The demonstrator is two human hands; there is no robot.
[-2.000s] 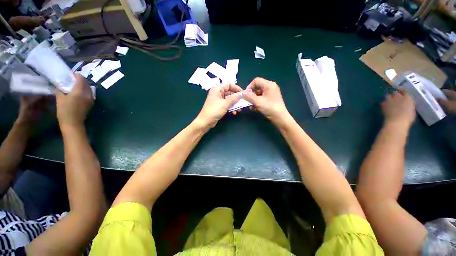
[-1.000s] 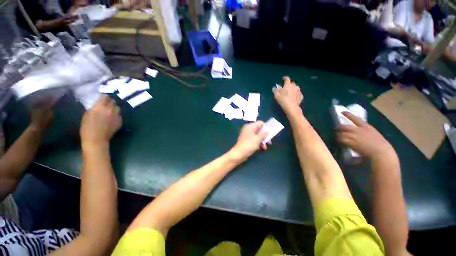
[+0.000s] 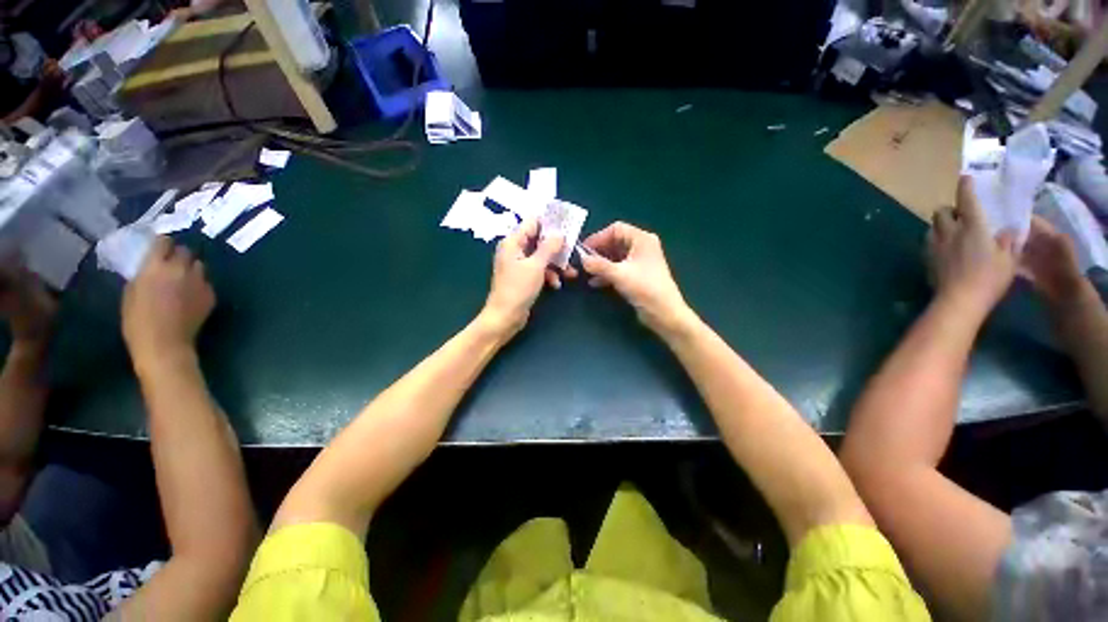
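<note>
My left hand [image 3: 523,273] holds a small white leaflet [image 3: 563,227] with faint print upright between thumb and fingers, over the middle of the bench. My right hand [image 3: 629,265] is just right of it, thumb and fingertips pinched on a small white piece [image 3: 584,249] at the leaflet's edge; whether this is a separate piece cannot be told. Several loose white leaflets [image 3: 468,211] lie scattered just behind my left hand.
A leaflet pile [image 3: 450,118] stands by a blue bin [image 3: 395,73] at the back. A cable [image 3: 352,156] lies left of it. Tan cardboard [image 3: 905,158] lies right. The left neighbour's hand [image 3: 168,298] is near loose leaflets; the right neighbour's hand [image 3: 972,249] holds a white carton.
My right hand has come back from reaching forward to beside my left hand. The small piece at the back is gone from the bench. The right neighbour has lifted the carton away to the right.
</note>
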